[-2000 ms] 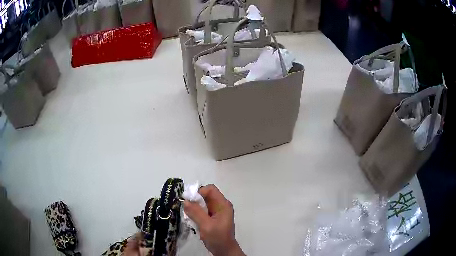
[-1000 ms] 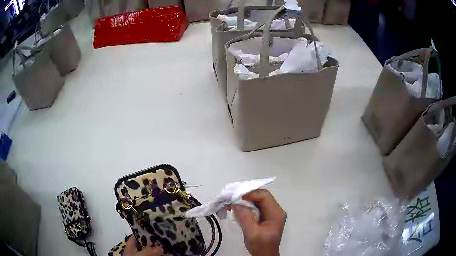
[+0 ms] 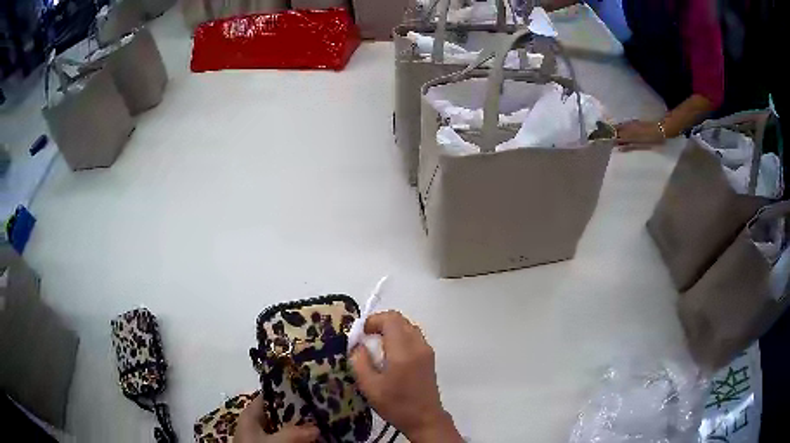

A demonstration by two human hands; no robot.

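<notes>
A small leopard-print bag [image 3: 316, 372] with black trim stands at the bottom centre. My left hand [image 3: 270, 426], cut off by the lower edge, holds it near its base. My right hand [image 3: 403, 372] holds a white piece of tissue [image 3: 371, 304] against the bag's right side. Part of another leopard-print piece [image 3: 227, 417] shows left of my left hand. A smaller leopard-print pouch [image 3: 139, 353] with a black strap lies at the lower left.
Taupe tote bags stuffed with white tissue stand at centre [image 3: 520, 208] and right [image 3: 719, 285]; more stand left [image 3: 91, 125]. A red glossy item [image 3: 273, 41] lies at the back. Clear plastic [image 3: 637, 402] lies lower right. Another person's hand [image 3: 641, 134] rests behind the centre totes.
The tissue in my right hand has moved from beside the bag onto its right side. The bag is turned more upright. Another person's arm has come in at the upper right. The view has shifted left.
</notes>
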